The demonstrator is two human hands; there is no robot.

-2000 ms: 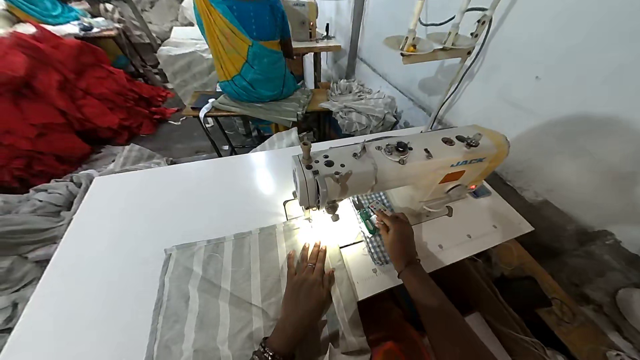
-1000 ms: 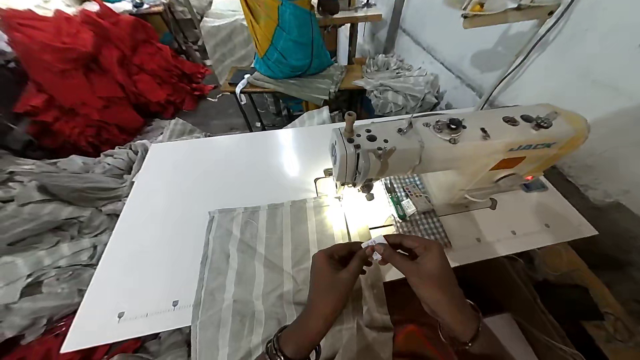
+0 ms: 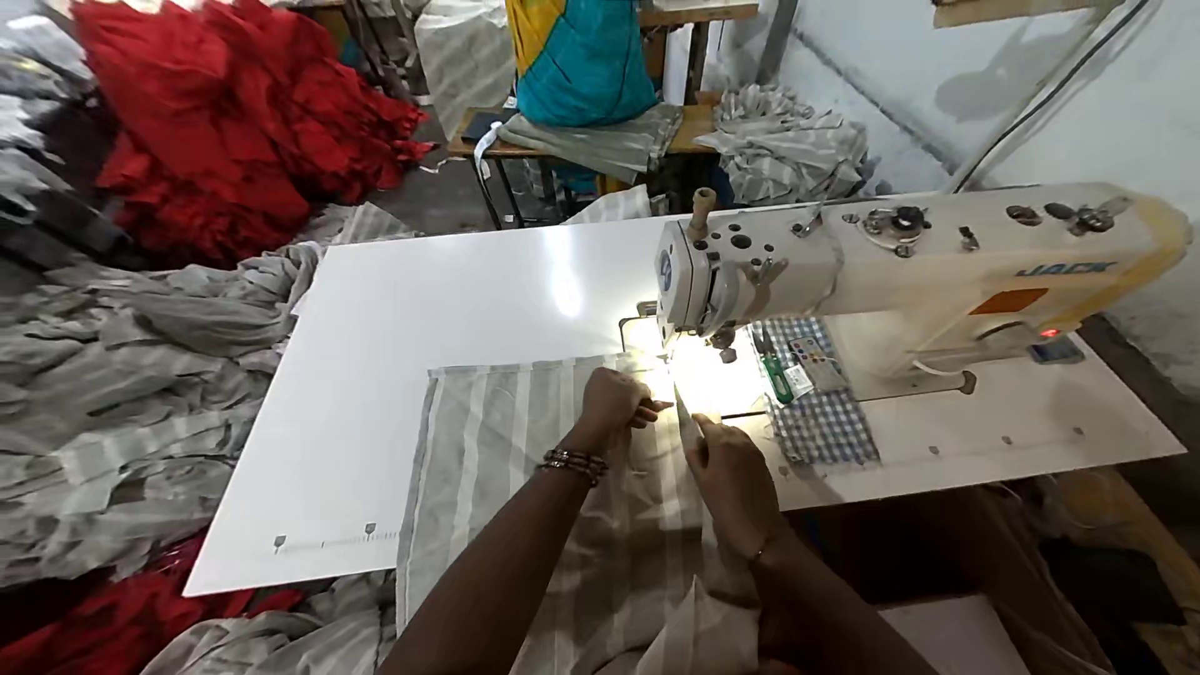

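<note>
A grey striped cloth lies on the white sewing table and hangs over its front edge. Its far right edge is by the needle area of a Jack sewing machine, lit brightly by a lamp. My left hand is on the cloth, fingers curled near that edge; whether it pinches fabric is unclear. At the cloth's right edge, my right hand holds a fold of the fabric just in front of the needle area. Green-handled thread snips rest on a blue checked cloth right of the needle.
A heap of red fabric and grey striped cloth piles lie to the left. Beyond the table a person in teal and yellow clothing sits on a wooden bench, beside more bundled cloth.
A small white piece held between both hands one second ago is no longer distinguishable. The hands have moved apart and forward, onto the cloth near the needle area.
</note>
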